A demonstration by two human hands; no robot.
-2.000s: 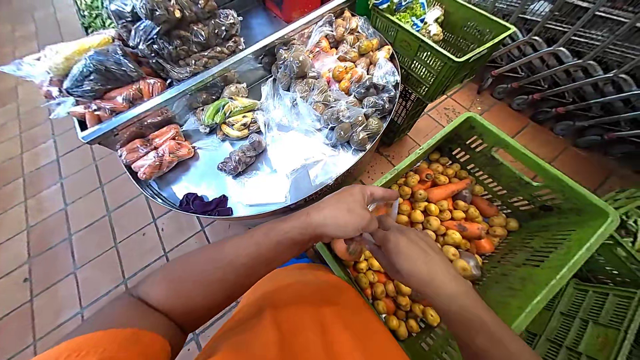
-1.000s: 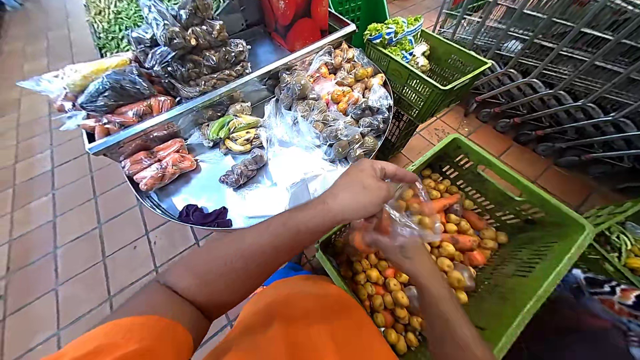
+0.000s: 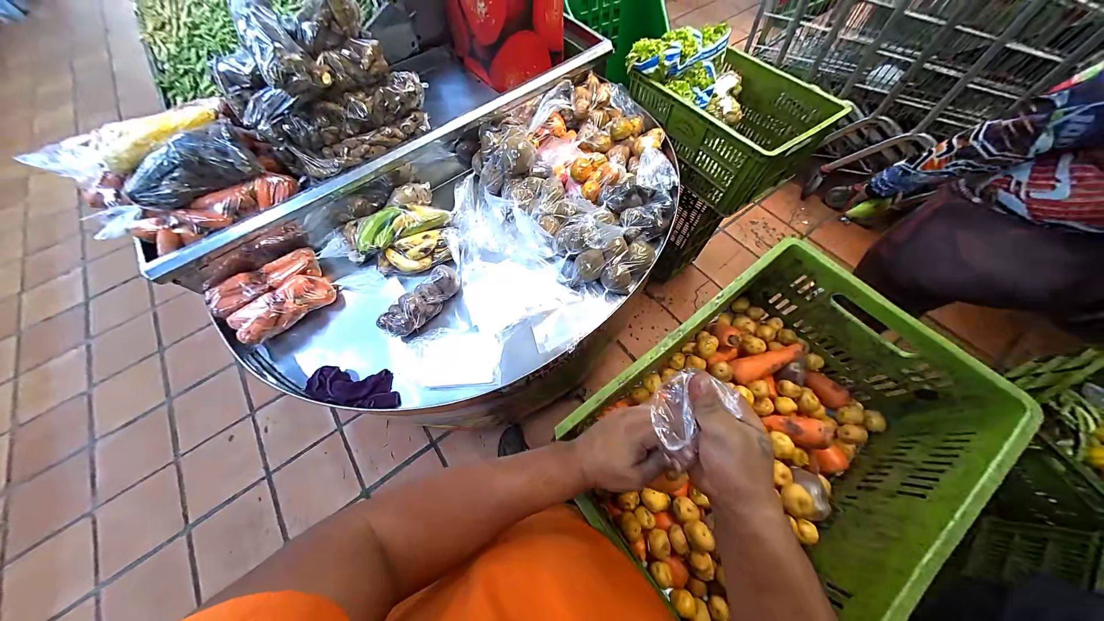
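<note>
Between my two hands is a clear plastic bag [image 3: 675, 417], gathered at its upper part; what it holds is mostly hidden. My left hand [image 3: 623, 448] grips it from the left and my right hand [image 3: 730, 444] from the right. Both are above a green plastic crate [image 3: 927, 431] of small yellow potatoes [image 3: 686, 536] and carrots [image 3: 798, 429]. To the left, a round metal tray [image 3: 319, 349] bears bagged carrots [image 3: 285, 306], bagged plantains [image 3: 405, 233], bagged brown produce [image 3: 420, 300], loose clear bags [image 3: 504, 280] and a dark purple cloth [image 3: 352, 387].
Bagged vegetables [image 3: 328, 95] are piled behind the tray's metal divider. A green crate with bagged lettuce [image 3: 686, 65] stands beyond, near metal shopping carts [image 3: 931, 60]. A person in a patterned sleeve [image 3: 966, 159] bends at the right. More crates [image 3: 1026, 543] stand at lower right.
My hands have drawn together on the bag, which hung looser between them a second ago. The person at the right has come further into view.
</note>
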